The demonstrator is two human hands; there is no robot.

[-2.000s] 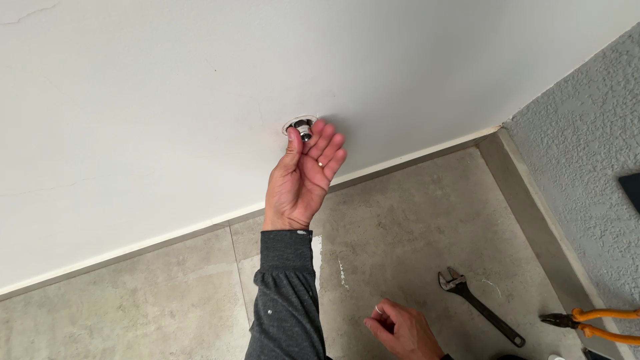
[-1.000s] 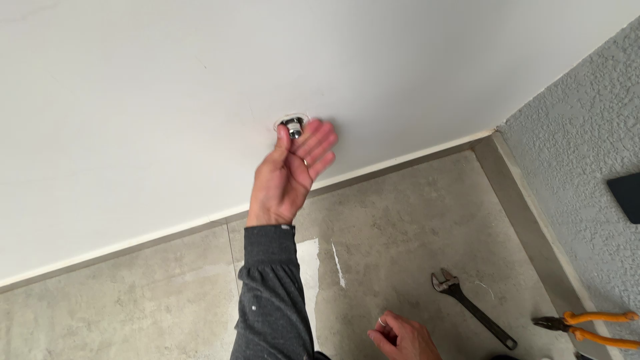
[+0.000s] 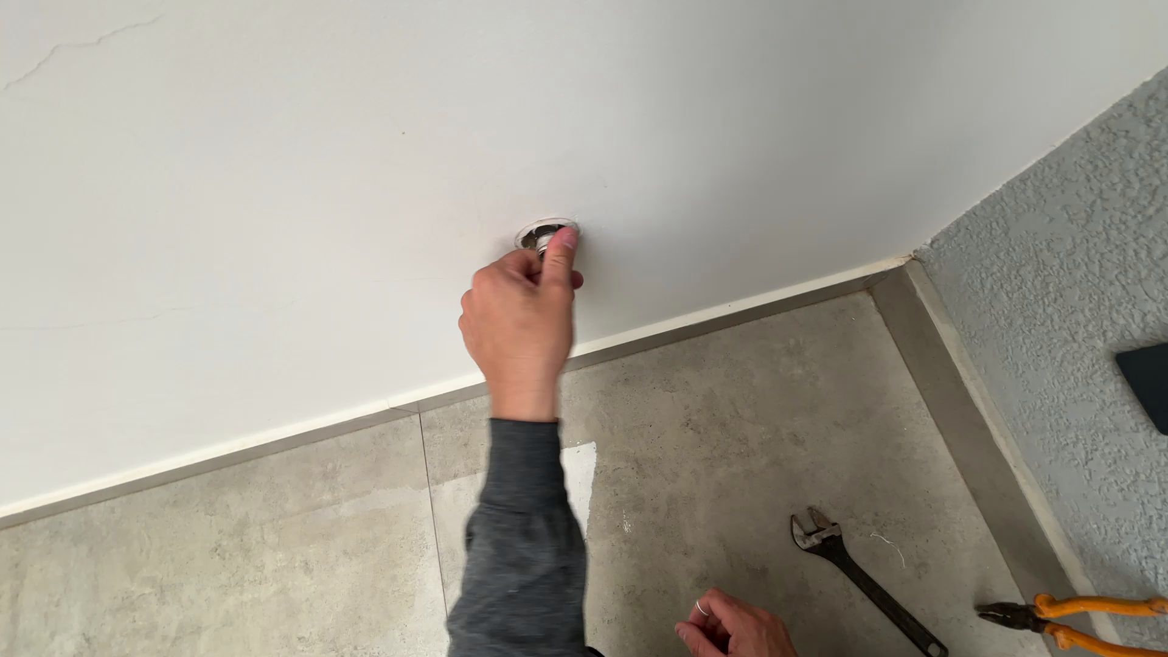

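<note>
My left hand, in a dark grey sleeve, has its thumb and curled fingers around a small metal pipe fitting. The fitting sits in a round hole in the white wall, and my fingers hide much of it. The back of this hand faces me, thumb on the right. Low in the view, my right hand is over the floor with bent fingers and a ring; its lower part is cut off and nothing shows in it. To its right lies an adjustable wrench on the grey tiles.
Pliers with orange handles lie at the lower right by the tile baseboard. The textured grey wall meets the white wall at a corner and bears a dark plate. A white patch marks the floor beside my left sleeve.
My left hand has turned over from palm towards me to back towards me, and its fingers have closed around the fitting. The right hand stays low near the wrench.
</note>
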